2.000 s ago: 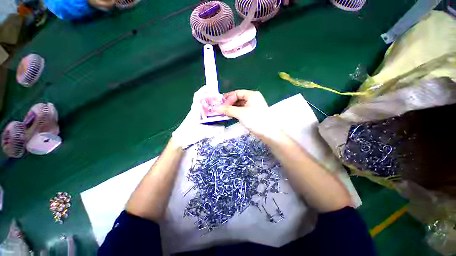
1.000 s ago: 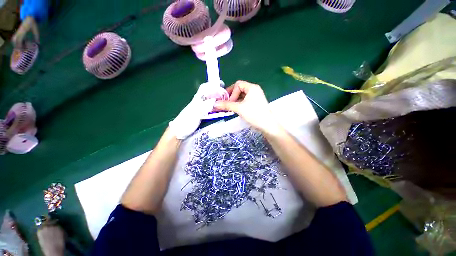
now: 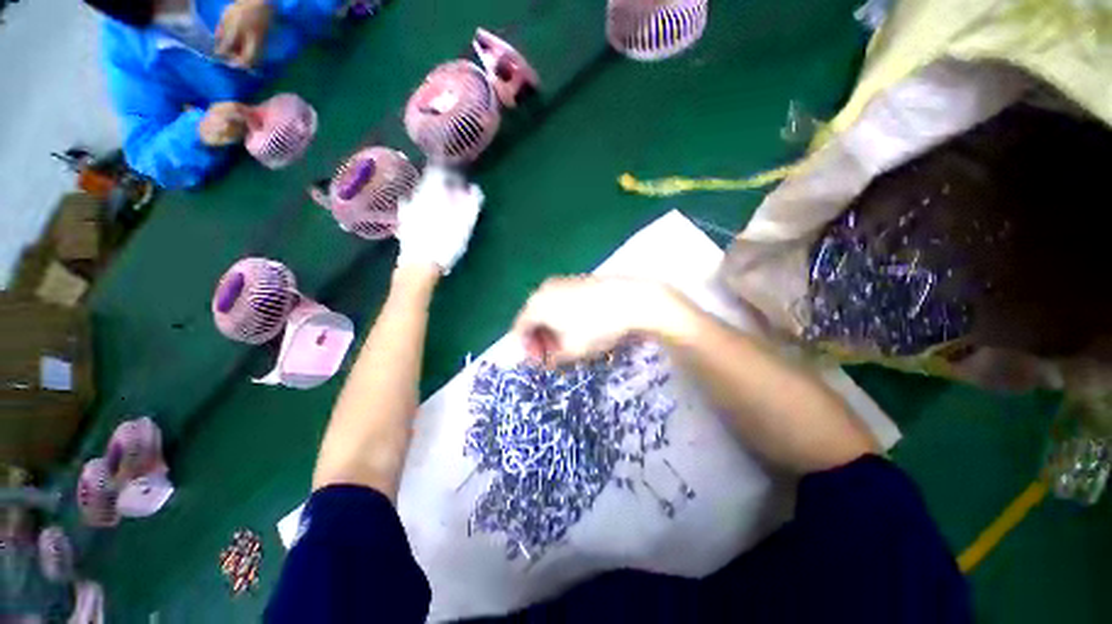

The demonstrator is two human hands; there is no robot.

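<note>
My left hand [image 3: 439, 222], in a white glove, reaches out among the pink fans and is blurred. It touches or overlaps the edge of a fan head with a purple centre [image 3: 372, 191]; its grip cannot be made out. Another pink fan head [image 3: 452, 112] is just beyond it. My bare right hand [image 3: 600, 319] is over the far edge of the spring heap [image 3: 537, 439], fingers curled; whether it holds a spring is hidden. The springs lie tangled on the white sheet [image 3: 719, 512].
An open woven sack [image 3: 762, 262] with more springs is at right, its yellow tie [image 3: 707, 184] trailing. A fan with its base [image 3: 315, 346] stands at left. Small fasteners [image 3: 242, 561] lie lower left. A person in blue [image 3: 183, 92] handles a fan head [image 3: 282, 129] at upper left.
My hands have come apart. The left has moved forward to the fans; the right has come back to the springs. The pink base with pale arm is no longer held between them. The view has shifted left.
</note>
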